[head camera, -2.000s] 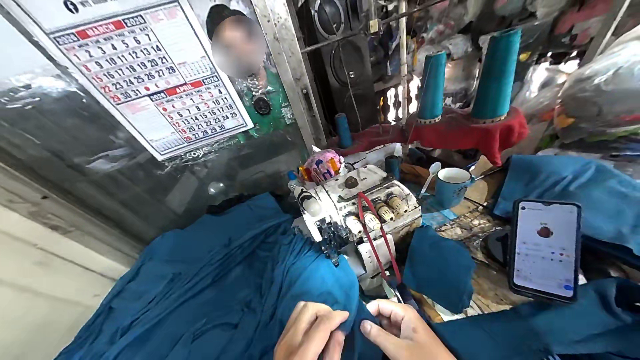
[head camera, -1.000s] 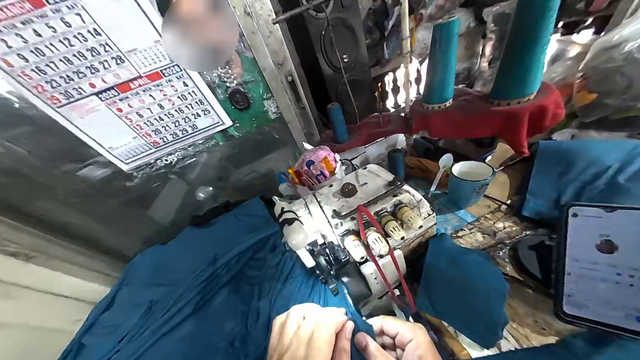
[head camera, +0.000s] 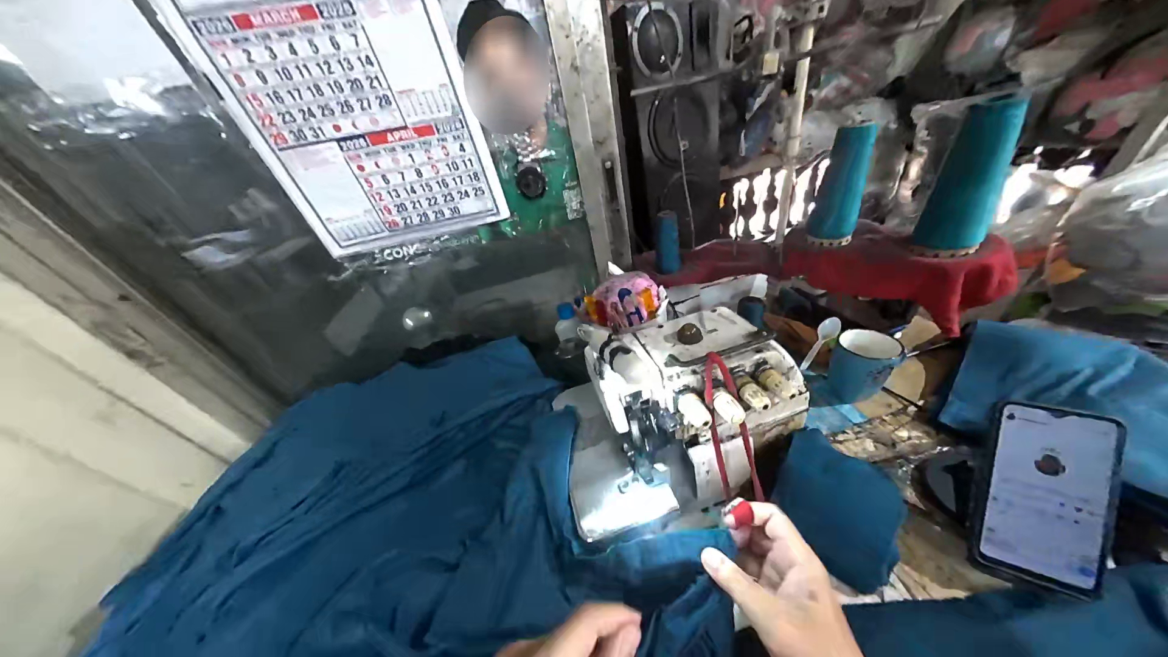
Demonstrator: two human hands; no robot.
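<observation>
An overlock sewing machine (head camera: pixel 693 365) stands in the middle with its metal plate (head camera: pixel 625 502) lit and bare. Teal-blue fabric (head camera: pixel 365 511) spreads left of it and along its front edge. My right hand (head camera: pixel 789 584) is just in front of the machine, its index fingertip at a small red object (head camera: pixel 741 514) beside the lower end of a hanging red cord (head camera: pixel 716 438); its thumb is near the fabric edge. The object's kind is unclear. My left hand (head camera: pixel 589 631), partly cut off at the bottom edge, lies over the fabric, its fingers curled and their tips blurred.
Right of the machine are a fabric piece (head camera: pixel 835 511), an enamel mug (head camera: pixel 862 365), a white spoon (head camera: pixel 821 342) and a lit phone (head camera: pixel 1048 497). Teal thread cones (head camera: pixel 844 182) stand on red cloth (head camera: pixel 876 265). A calendar (head camera: pixel 365 119) hangs on the left panel.
The fabric that lay at the presser foot is off the plate now. My hands, close together before, are apart; my right hand has come to the red object and my left is lower.
</observation>
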